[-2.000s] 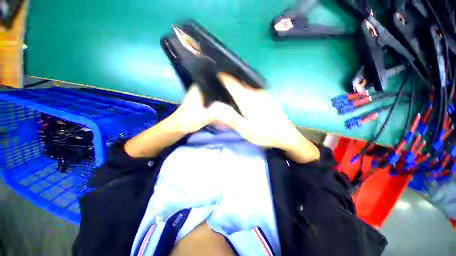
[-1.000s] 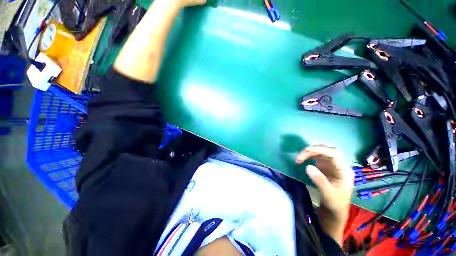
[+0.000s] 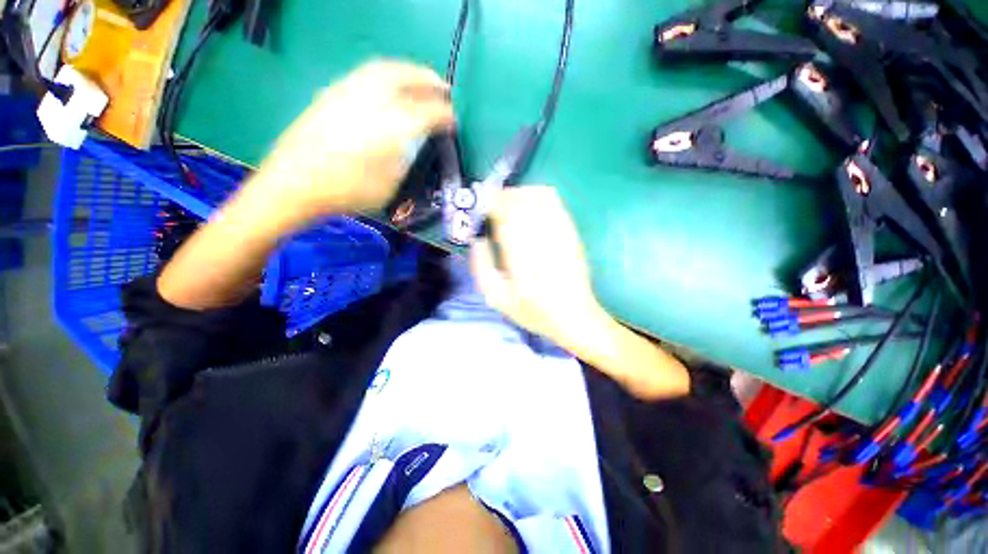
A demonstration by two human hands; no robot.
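Note:
Two black battery clamps are close together at the bench's near edge, slightly blurred. One clamp (image 3: pixel 406 206), with a copper jaw tip, is under my left hand (image 3: pixel 379 135), whose fingers are closed on it. The other clamp (image 3: pixel 466 206), with shiny metal round its pivot, lies between my hands. My right hand (image 3: pixel 531 254) grips it from the right side; its fingertips are partly hidden. Two black cables (image 3: pixel 558 76) run from the clamps up towards the far side of the bench.
Many black clamps (image 3: pixel 861 206) lie on the green bench (image 3: pixel 639 281) at right, their red-blue lead ends (image 3: pixel 802 314) near its edge. A red bin (image 3: pixel 840 509) is below. At left are a blue basket (image 3: pixel 98 249), a white block (image 3: pixel 74 106) and an orange-brown board (image 3: pixel 135 87).
My left hand has come back from the far side of the bench and holds a clamp. My right hand has moved left from its open pose onto a clamp. The view has shifted.

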